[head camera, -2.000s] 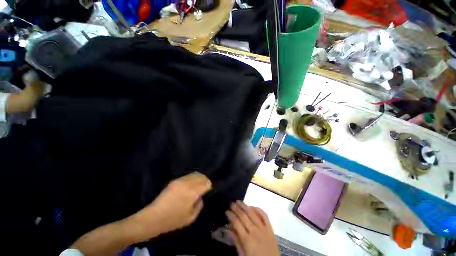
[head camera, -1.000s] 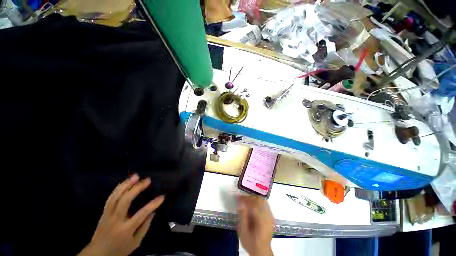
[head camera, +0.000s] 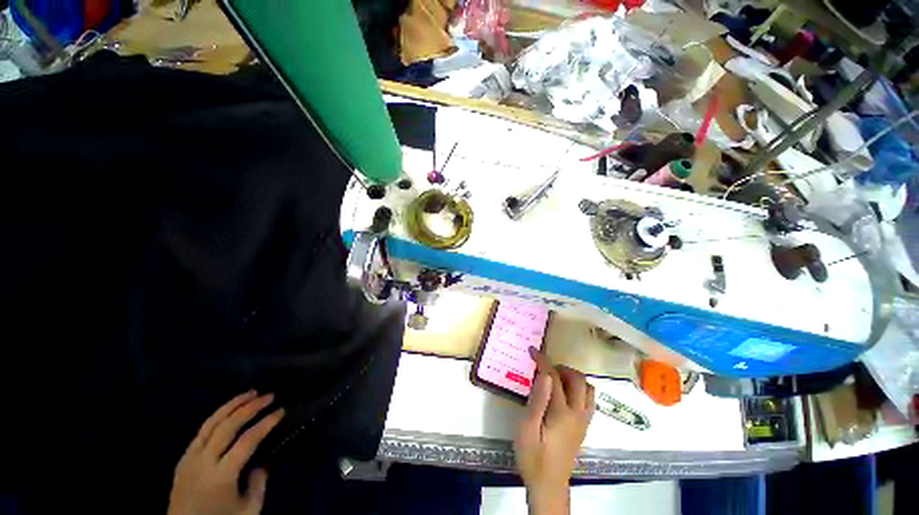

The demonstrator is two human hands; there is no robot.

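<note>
A large black garment piece (head camera: 191, 262) covers the left side, with a faint stitch line near its lower right. My left hand (head camera: 224, 453) lies on the cloth with its fingers apart, cut off by the bottom edge. My right hand (head camera: 554, 417) is at the lit smartphone (head camera: 512, 344), one fingertip on or just over its pink screen. The phone lies under the arm of the sewing machine (head camera: 605, 295). The cloth's right edge reaches the needle area (head camera: 411, 297), where a lamp glows; the needle itself is hidden or too small to tell.
Thread snips (head camera: 623, 410) and an orange object (head camera: 661, 382) lie right of the phone. A green cup (head camera: 338, 86) stands on the machine head. A yellowish ring (head camera: 440, 219) lies on the arm. Plastic bags (head camera: 584, 75) and scraps are piled behind.
The view has swung right. My right hand has left the cloth and moved to the phone, whose screen has lit. My left hand has opened flat on the cloth.
</note>
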